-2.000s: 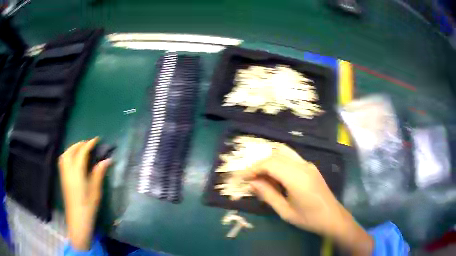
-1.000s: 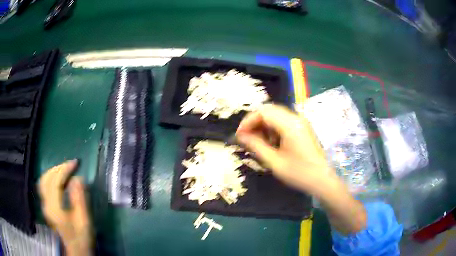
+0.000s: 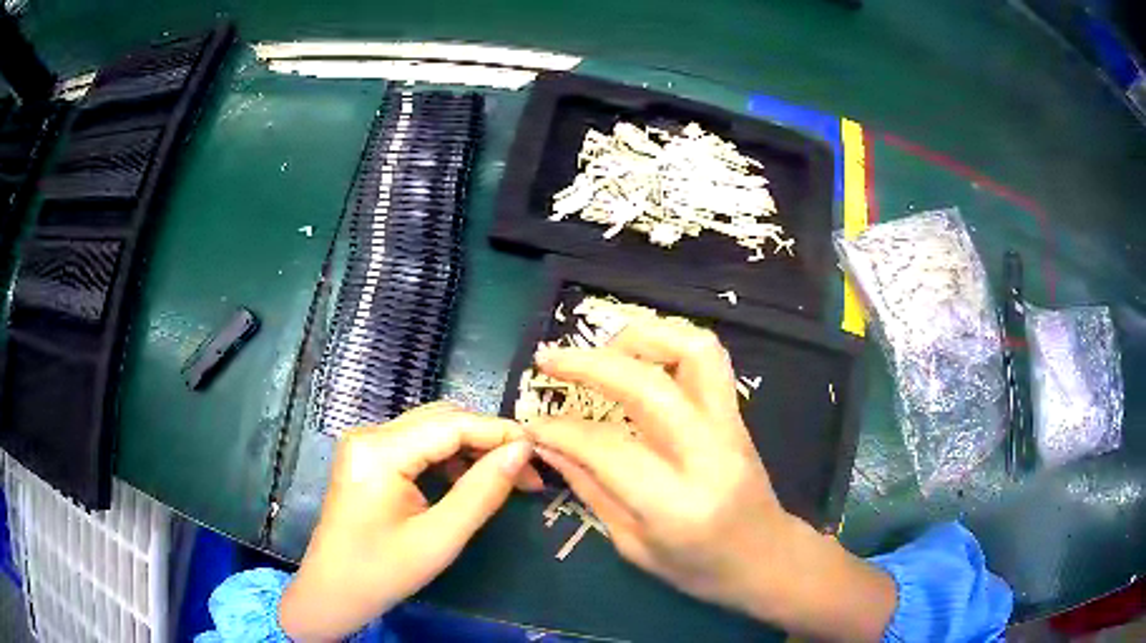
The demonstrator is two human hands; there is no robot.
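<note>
My left hand (image 3: 400, 505) and my right hand (image 3: 695, 484) meet with pinched fingertips over the front left edge of the near black tray (image 3: 802, 421). What they hold between the fingertips is hidden or too small to tell. The near tray's heap of pale metal pieces (image 3: 572, 399) is partly covered by my right hand. A few loose pieces (image 3: 576, 540) lie on the mat below it. The far black tray (image 3: 522, 189) holds a larger pale heap (image 3: 666, 182). A black housing (image 3: 220, 348) lies loose at left.
A row of black housings (image 3: 409, 251) stands left of the trays. A black compartment tray (image 3: 82, 276) is at far left, above a white basket (image 3: 88, 553). A large clear bag (image 3: 930, 339), a thin dark tool (image 3: 1015, 364) and a small clear bag (image 3: 1075, 383) lie at right.
My left hand has moved right and my right hand has come down and left, so they now meet. The black housing at left is now uncovered. The camera view has also shifted.
</note>
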